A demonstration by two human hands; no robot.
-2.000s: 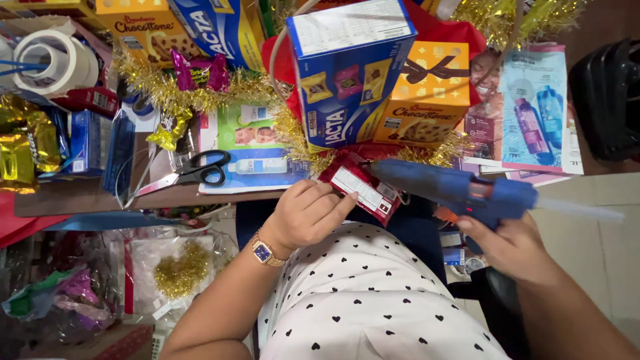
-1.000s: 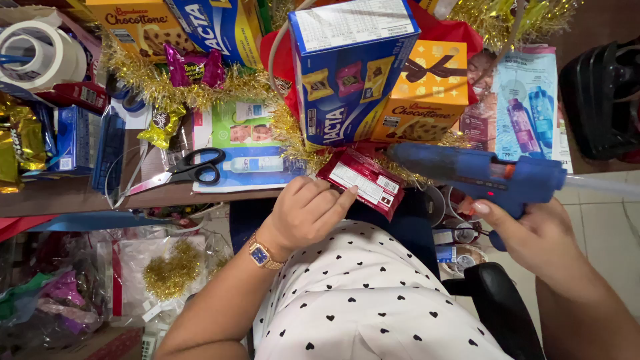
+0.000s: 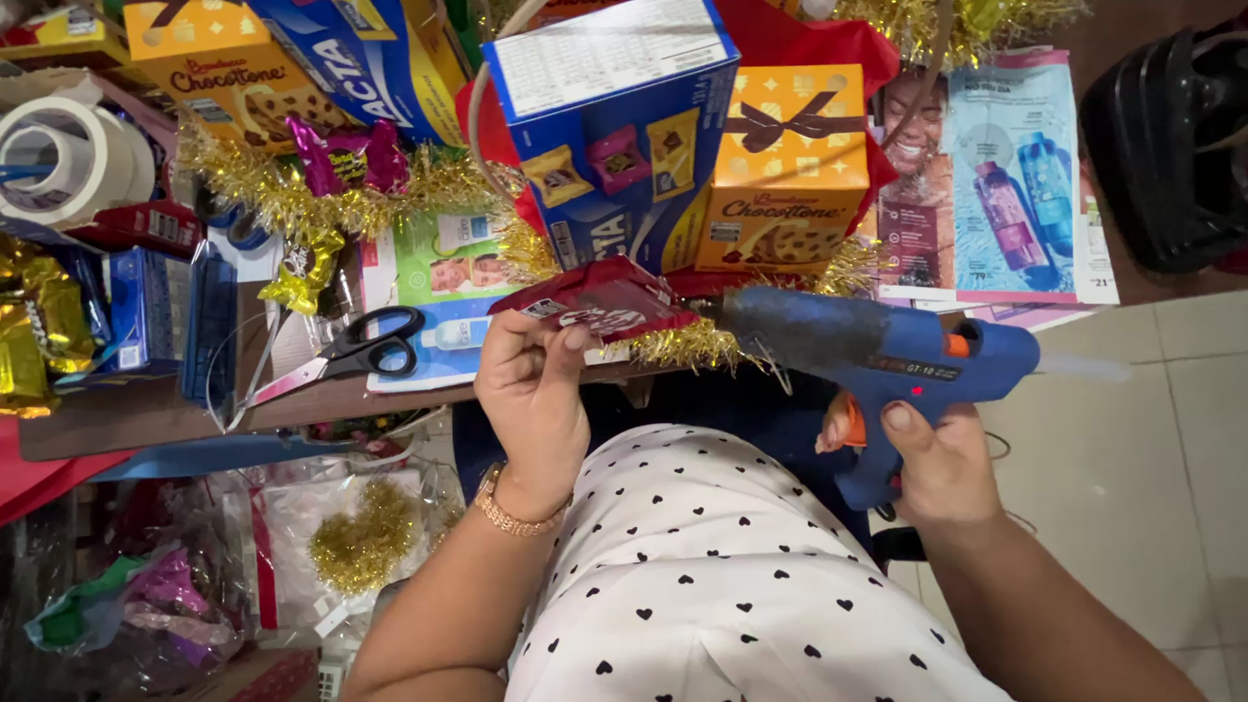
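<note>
My left hand point(image 3: 536, 405) pinches the lower left edge of a red chocolate packet point(image 3: 609, 304), now tilted in front of the gift arrangement. My right hand point(image 3: 926, 458) grips a blue glue gun point(image 3: 858, 351), a finger at its orange trigger. The gun's nozzle points left and is close to the packet's right end; whether they touch I cannot tell. Behind the packet stand a blue Lacta box point(image 3: 624, 146) and an orange Chocottone box point(image 3: 788, 180), with red material and gold tinsel point(image 3: 687, 346) around them.
Black-handled scissors point(image 3: 336, 361) lie on a magazine point(image 3: 458, 292) at left. Tape rolls point(image 3: 107, 156), wrapped sweets point(image 3: 348, 156) and another Chocottone box point(image 3: 224, 83) crowd the table's left side. Brochures point(image 3: 1014, 185) and a black object point(image 3: 1165, 146) lie at right. Plastic bags point(image 3: 156, 604) sit below the table edge.
The red packet, earlier lying with its white label facing up, has been lifted and turned by my left hand. My right hand has brought the glue gun's nozzle to the packet's right end.
</note>
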